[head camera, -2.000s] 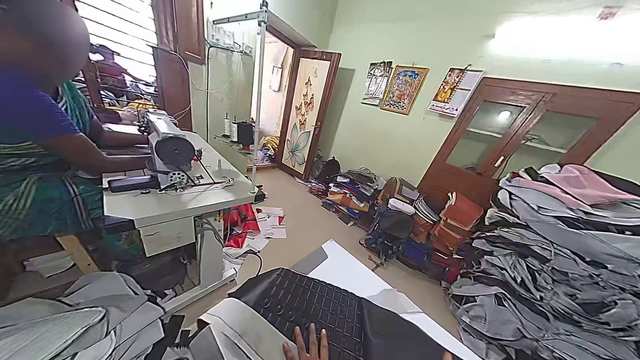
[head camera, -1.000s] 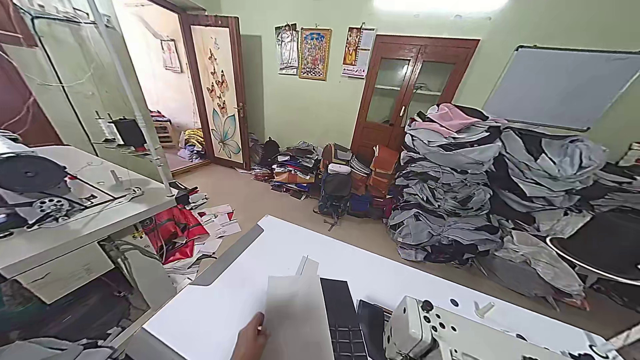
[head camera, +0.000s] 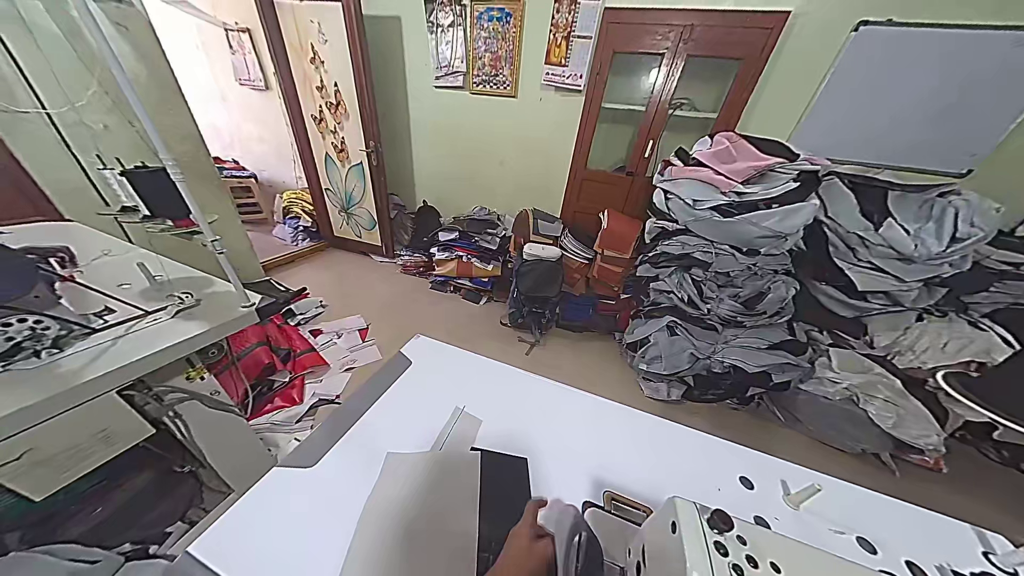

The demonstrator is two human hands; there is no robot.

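My left hand [head camera: 524,546] shows at the bottom centre, its fingers closed at the edge of a pale folded piece of material [head camera: 564,524]. My right hand is out of view. Left of the hand, a light grey flat panel [head camera: 424,512] lies partly over a black panel [head camera: 504,488] on the white table. A narrow grey strip [head camera: 460,430] sticks out beyond the grey panel's far edge. Just right of the pale piece stands the white head of a sewing machine [head camera: 720,536]. The lower parts of the hand and panels are cut off by the frame.
The white sewing table [head camera: 512,392] has a grey corner edge at left. Another sewing machine table [head camera: 160,320] stands left, with red material [head camera: 272,360] on the floor beside it. Tall stacks of grey and black fabric [head camera: 720,280] rise at right; bags [head camera: 536,284] stand by the wall.
My left hand has moved from the grey panel's left side to its right, at the pale folded piece. The view has swung right since the oldest frame, which showed another person at the left machine.
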